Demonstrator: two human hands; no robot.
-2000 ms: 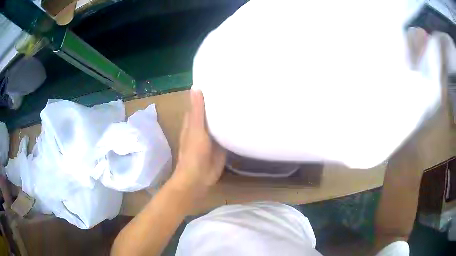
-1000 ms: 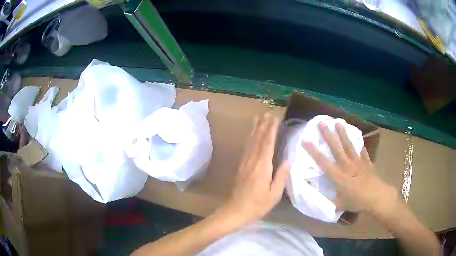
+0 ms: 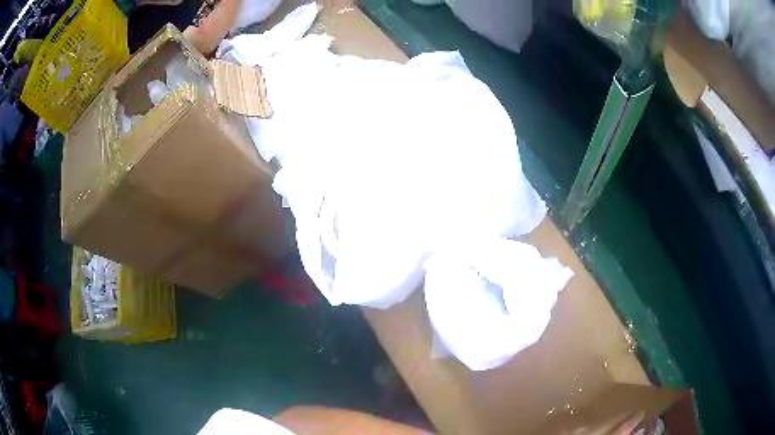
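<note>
A wrapped white product [image 3: 489, 306] lies on the brown cardboard sheet [image 3: 416, 374], against a large overexposed heap of white wrapped products [image 3: 399, 161]. A small open carton [image 3: 650, 403] is cut off by the bottom right edge, with one flap raised. Fingertips, seemingly of my left hand [image 3: 627, 426], show at this carton; the rest of the hand is outside the picture, so its grip cannot be told. My left forearm crosses the bottom edge beside a white sleeve or cloth. My right hand is not in view.
A large carton [image 3: 170, 187] with white material inside stands left of the heap. Yellow crates are behind it [image 3: 76, 59] and below it [image 3: 153, 306]. Another person's hand [image 3: 217, 30] is behind the heap. A green post [image 3: 608, 153] rises at the bench's back edge.
The view has swung left, bringing the large carton and yellow crates into sight. The small carton has shifted to the bottom right edge. My right hand and the white bundle in the carton have left view.
</note>
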